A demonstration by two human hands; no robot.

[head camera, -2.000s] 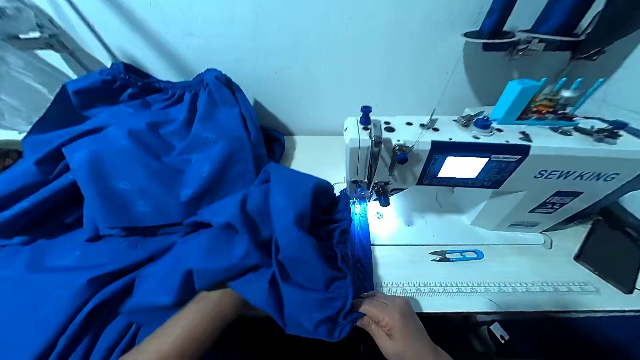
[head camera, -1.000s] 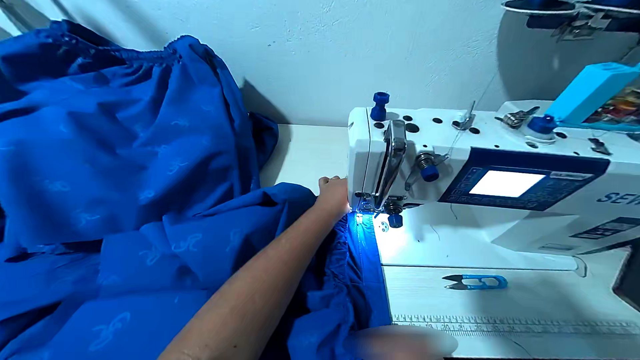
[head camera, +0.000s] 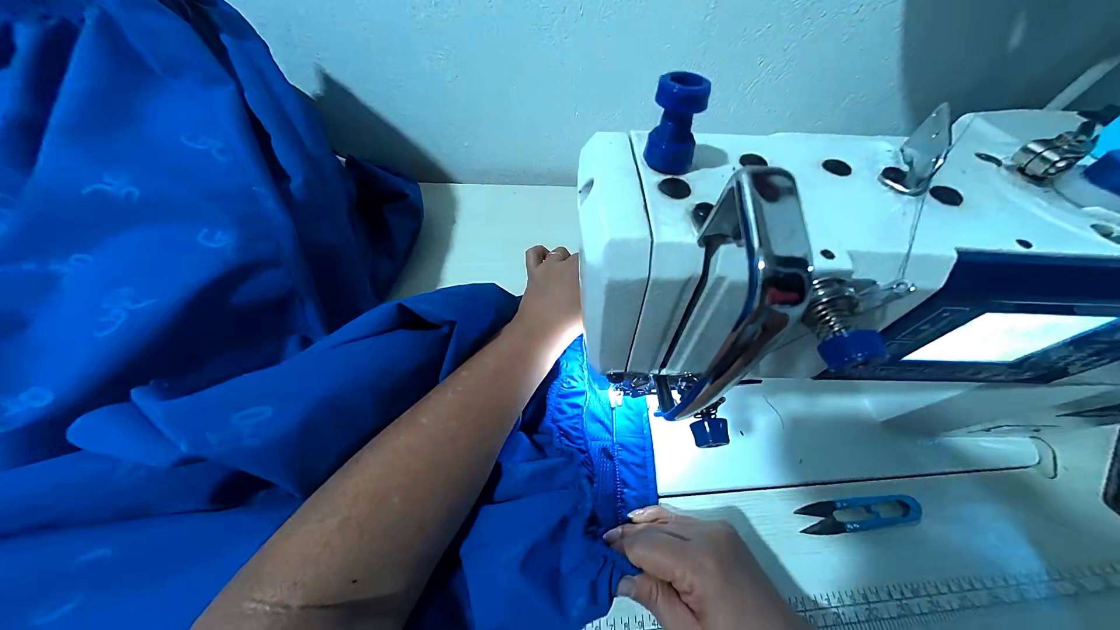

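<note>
Blue patterned fabric (head camera: 227,420) covers the left side of the table, and its gathered elastic band (head camera: 604,446) runs under the needle area of a white sewing machine (head camera: 700,271). My left hand (head camera: 553,284) reaches behind the machine head at the band's far end; its fingers are partly hidden by the head, so its hold is unclear. Nearer to me, my right hand (head camera: 687,560) pinches the band's near edge between thumb and fingers. The machine's lamp lights the band beside the presser foot, which is mostly hidden behind a shiny metal guard (head camera: 770,262).
Blue thread snips (head camera: 862,514) lie on the table right of my right hand. A measuring scale (head camera: 962,599) runs along the table's near edge. A pale wall (head camera: 490,87) stands behind. The machine's lit display (head camera: 1006,337) is at the right.
My left hand has moved from under the fabric at the front to behind the machine head. My right hand, blurred a second ago, now grips the band. The view has moved closer to the machine.
</note>
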